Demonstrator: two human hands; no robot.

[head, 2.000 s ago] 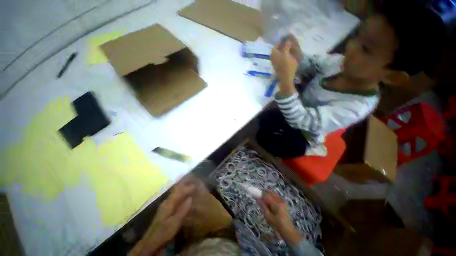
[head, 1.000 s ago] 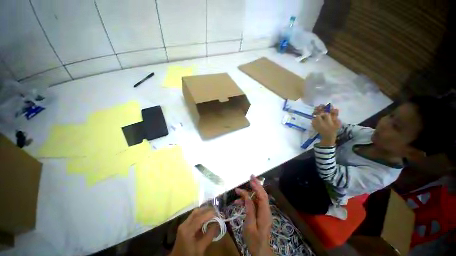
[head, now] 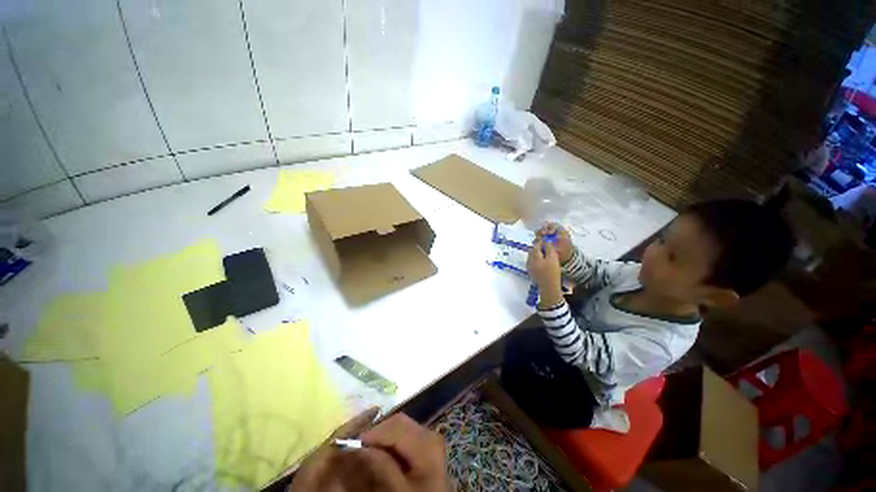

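My left hand [head: 331, 469] and my right hand [head: 415, 452] are together at the bottom edge, just off the table's front edge, fingers curled against each other. A small white end of a cable [head: 348, 443] sticks out between them; the rest is hidden in the hands. The hands are partly cut off and slightly blurred. A green-silver cutter [head: 366, 374] lies at the table edge just above them. An open carton full of tangled cables [head: 495, 447] is below the table edge, right of my hands.
A seated child [head: 624, 317] holds a blue piece on the right, beside blue-and-white boxes [head: 514, 252]. On the table [head: 432, 332] are an open brown carton [head: 370, 240], flat cardboard [head: 471, 187], yellow sheets [head: 158, 317], two black rectangles [head: 252, 281] and a black pen [head: 229, 200]. A red stool [head: 792, 389] stands right.
My hands have come together from being apart; the coiled white cable seen in my left hand is now mostly covered. The view has shifted, so the table items appear further left and lower.
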